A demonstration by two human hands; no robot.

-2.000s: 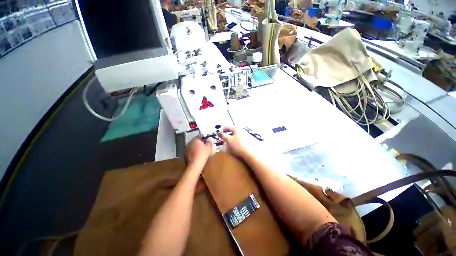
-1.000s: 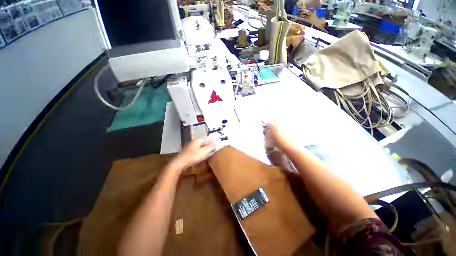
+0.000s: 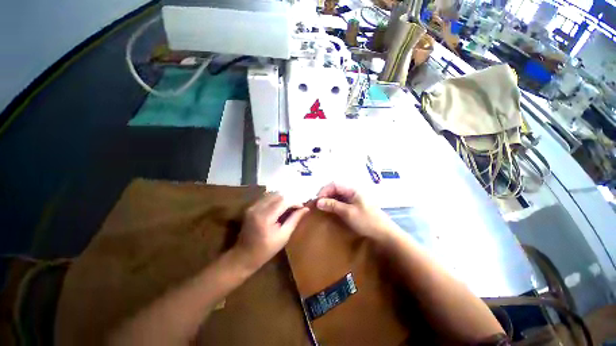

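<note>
The brown bag or apron body (image 3: 169, 243) fills the lower picture and hangs over the table's front edge. A smoother orange-brown panel (image 3: 338, 253) lies right of a pale seam line, with a black label (image 3: 331, 296) on it. My left hand (image 3: 267, 226) and my right hand (image 3: 341, 206) pinch the panel's top edge between their fingertips, close together. The edge is a little in front of the presser foot (image 3: 304, 165) under the white sewing head (image 3: 317, 84).
Thread snips (image 3: 373, 170) and a small dark flat piece (image 3: 390, 174) lie on the white table (image 3: 432, 223) at the right. A beige bag with cords (image 3: 473, 105) is at upper right. A white monitor housing (image 3: 226, 30) is at upper left. Brown straps (image 3: 560, 297) hang at right.
My right hand has come back from the snips, now lying on the table, to the brown edge. The edge is now in front of the sewing head instead of under it. The view has tilted.
</note>
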